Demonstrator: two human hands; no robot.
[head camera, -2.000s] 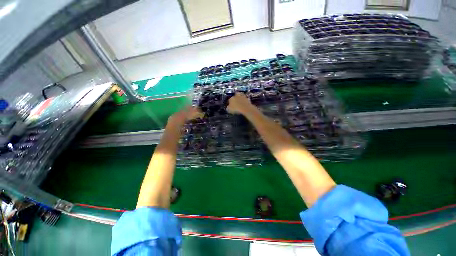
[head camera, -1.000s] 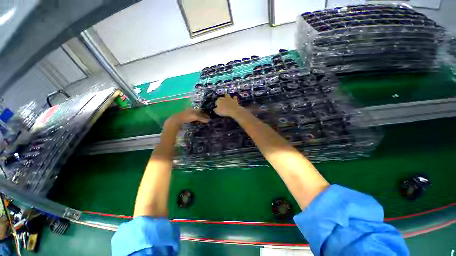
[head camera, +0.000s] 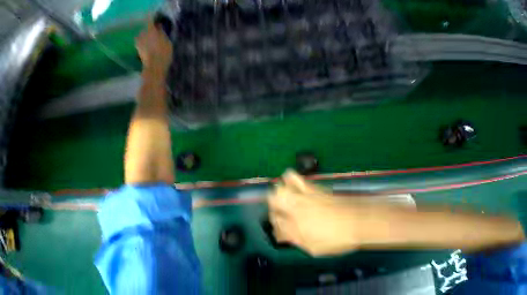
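Stacked blister trays (head camera: 277, 57) filled with black lens units lie on the green belt, blurred. My left hand (head camera: 155, 46) is at their left edge with its fingers around a black lens unit (head camera: 164, 23). My right hand (head camera: 306, 216) is over the near bench edge, blurred. A black lens unit (head camera: 271, 230) shows partly under its fingers; whether it is gripped cannot be told. Another lens unit (head camera: 232, 238) lies on the bench to its left, and a dark unit (head camera: 259, 266) lies below.
Single lens units lie on the belt at the left (head camera: 188, 161), middle (head camera: 307, 162) and right (head camera: 456, 133). White small pieces (head camera: 449, 271) lie in a heap at lower right. A dark row of items (head camera: 346, 275) is at the bottom. Red lines edge the belt.
The view has tilted down towards the bench. My right hand has left the trays and come back to the near bench. My left hand has shifted to the trays' left edge.
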